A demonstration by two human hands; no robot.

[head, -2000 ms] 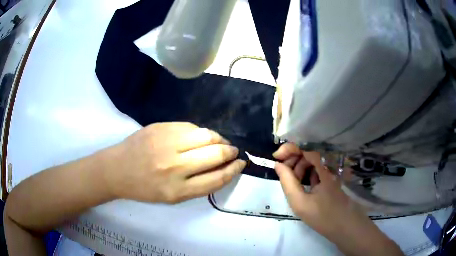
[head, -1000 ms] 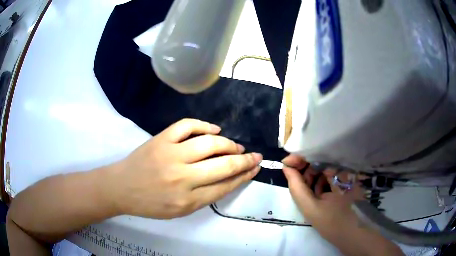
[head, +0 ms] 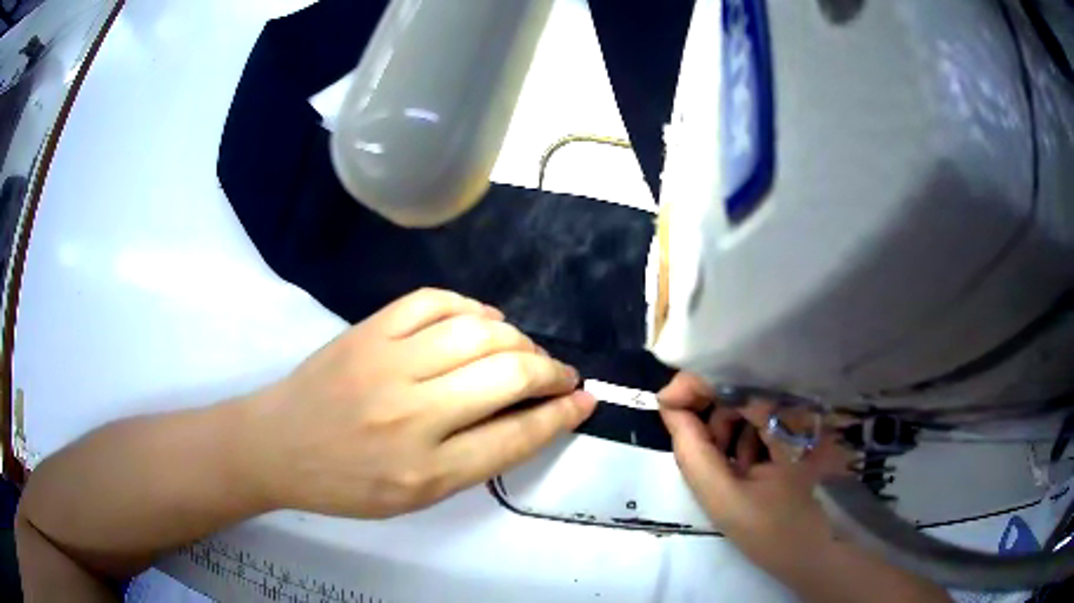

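The black fabric piece (head: 518,259) lies as a wide angled band on the white table and runs under the sewing machine head (head: 872,200). A small white label (head: 621,395) lies on the cloth between my two hands. My left hand (head: 436,406) rests on the cloth with its fingertips at the label's left end. My right hand (head: 742,471) pinches the label's right end between thumb and finger. Its other fingers are curled and partly hidden under the machine head. The needle is not clearly visible.
A rounded grey-white tube (head: 430,130) hangs left of the head. A dark curved line outlines the bed cover (head: 589,477). A grey curved bar (head: 919,548) crosses in front of my right wrist. A printed scale (head: 271,577) runs along the front edge. A blue tag (head: 1016,536) is at right.
The label, slanted between my hands two seconds ago, now lies flatter on the cloth. Since the last earlier frame my left fingertips have shifted slightly left, showing more label. The grey bar was absent at first.
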